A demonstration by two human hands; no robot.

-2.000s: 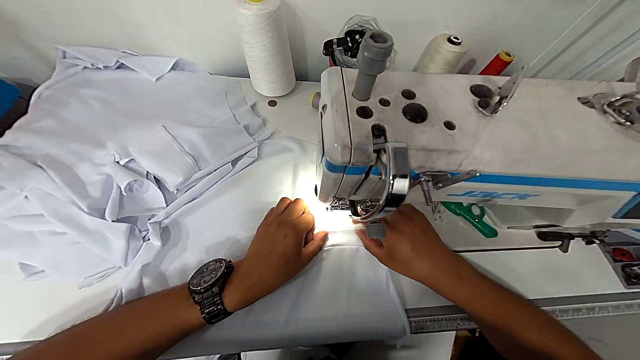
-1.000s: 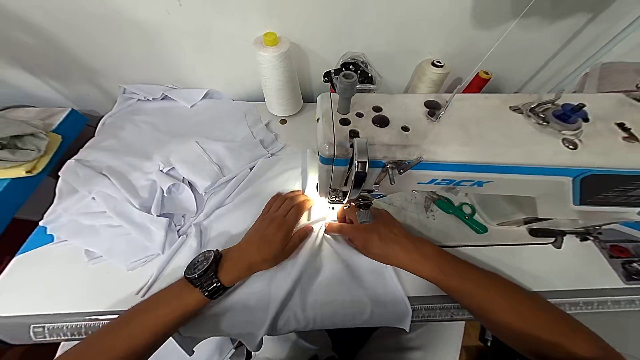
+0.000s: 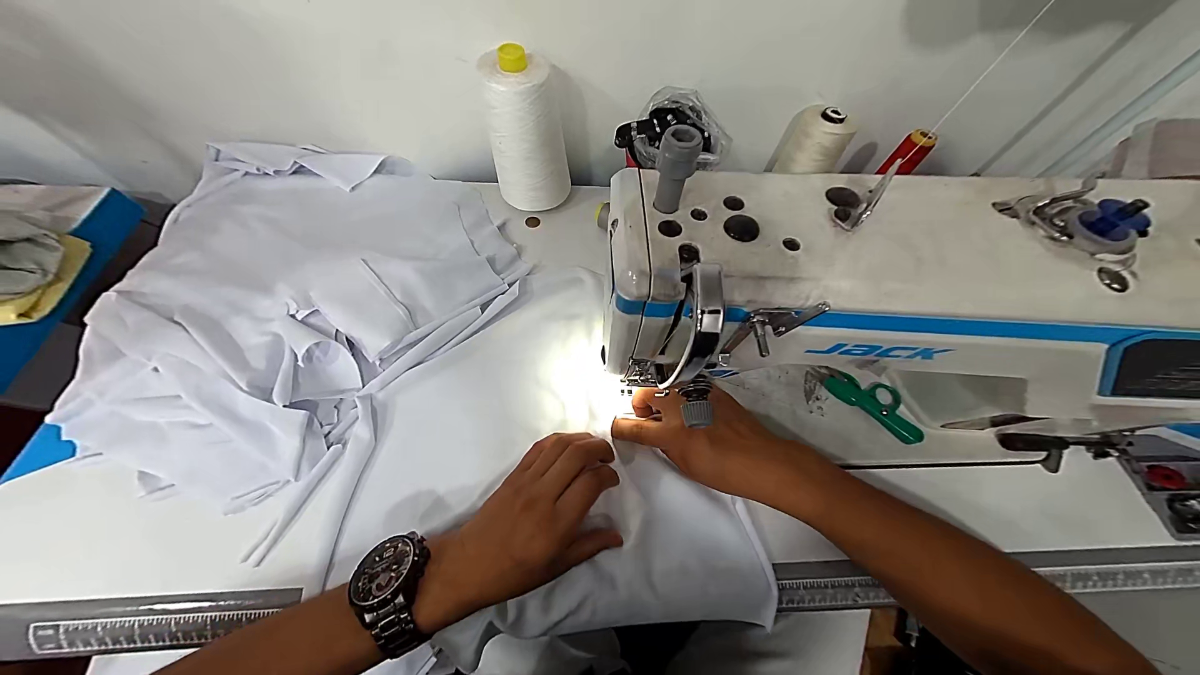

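White fabric [image 3: 450, 403] lies across the table and passes beneath the lit needle area of a Jack sewing machine [image 3: 900, 272], with one end hanging over the front edge. My left hand [image 3: 539, 516], below a black wristwatch [image 3: 386, 581], rests on the cloth just left of and in front of the presser foot, fingers slightly curled. Close to the needle, my right hand [image 3: 708, 441] pinches the cloth's edge between thumb and forefinger, partly behind a grey knob. The needle tip is lost in the glare.
Green thread snips [image 3: 877, 405] lie on the machine bed at the right. A large white thread cone [image 3: 527, 136] stands behind the fabric, with a cream cone [image 3: 814, 139] and a red spool [image 3: 907, 152] behind the machine. A ruler strip [image 3: 155, 630] runs along the front edge.
My left hand has moved toward the front edge, away from the presser foot. My right hand remains near the needle. The view has shifted.
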